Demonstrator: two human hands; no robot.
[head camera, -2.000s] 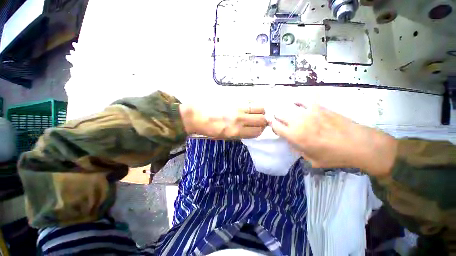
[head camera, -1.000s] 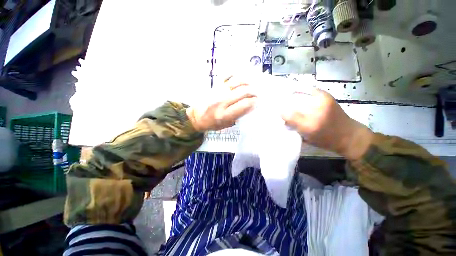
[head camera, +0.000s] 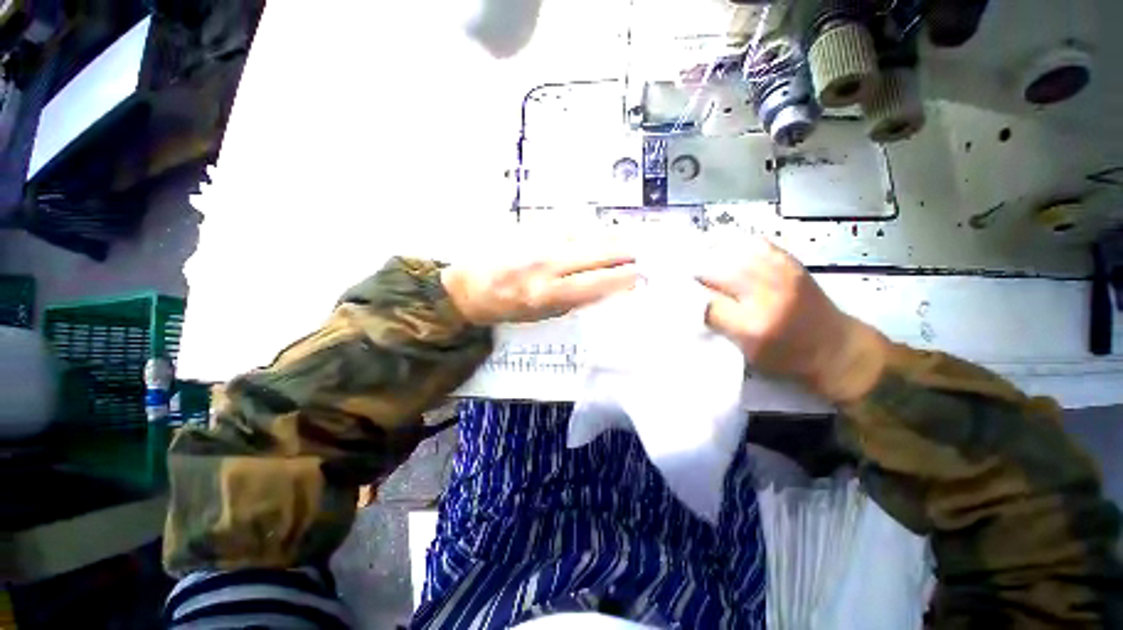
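Observation:
A white cut piece (head camera: 671, 369) lies over the table's front edge below the machine's metal plate, its lower corners hanging over the lap. My left hand (head camera: 542, 286) lies flat on its left side, fingers stretched together onto the cloth. My right hand (head camera: 782, 314) grips its right side between thumb and fingers. The upper edge of the piece blends into the bright tabletop. The needle area (head camera: 655, 170) of the sewing machine is just beyond the piece.
Ribbed tension knobs (head camera: 844, 62) are at the upper right. A stack of white pieces (head camera: 837, 554) stands right of the lap. A green plastic crate (head camera: 105, 369) is on the floor at left. A printed ruler scale (head camera: 532, 358) runs along the table's front edge.
Two seconds ago the hands met over a small bunched part of the piece. They have since moved apart, and the piece is spread open, hanging longer. In the last second they barely moved.

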